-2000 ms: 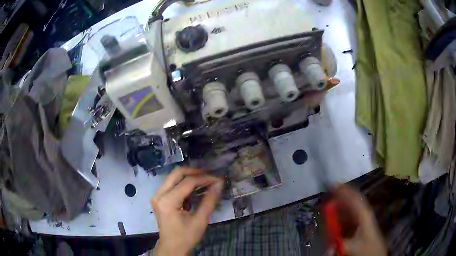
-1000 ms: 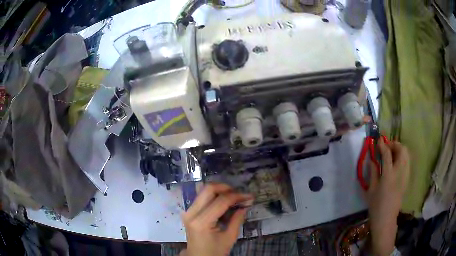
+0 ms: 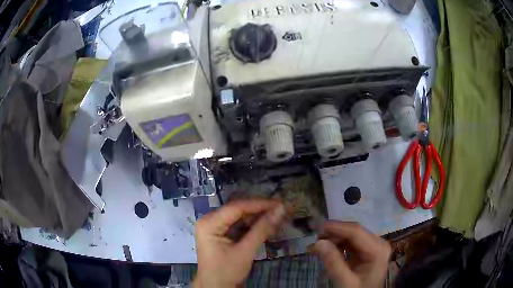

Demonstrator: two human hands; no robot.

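The overlock machine (image 3: 320,39) stands in front of me with its row of ribbed tension dials (image 3: 326,132). Below the dials the looper area (image 3: 298,197) lies open, dark and linty. My left hand (image 3: 239,239) is in front of it, thumb and forefinger pinched together. My right hand (image 3: 349,247) is just to the right, its thumb and forefinger close together. Any thread between the fingertips is too fine to make out, so I cannot tell what either hand holds. The red-handled scissors (image 3: 419,174) lie on the table right of the machine.
Grey-brown garment pieces (image 3: 42,146) lie at left beside the silver side cloth plate (image 3: 84,163) and an olive piece (image 3: 81,90). A long olive-green fabric strip (image 3: 469,112) hangs at right. The clear eye guard (image 3: 146,34) sits above the machine head.
My right hand has put the red scissors down right of the machine, let go and moved left beside my left hand. My left hand stays at the looper area. The camera view has shifted.
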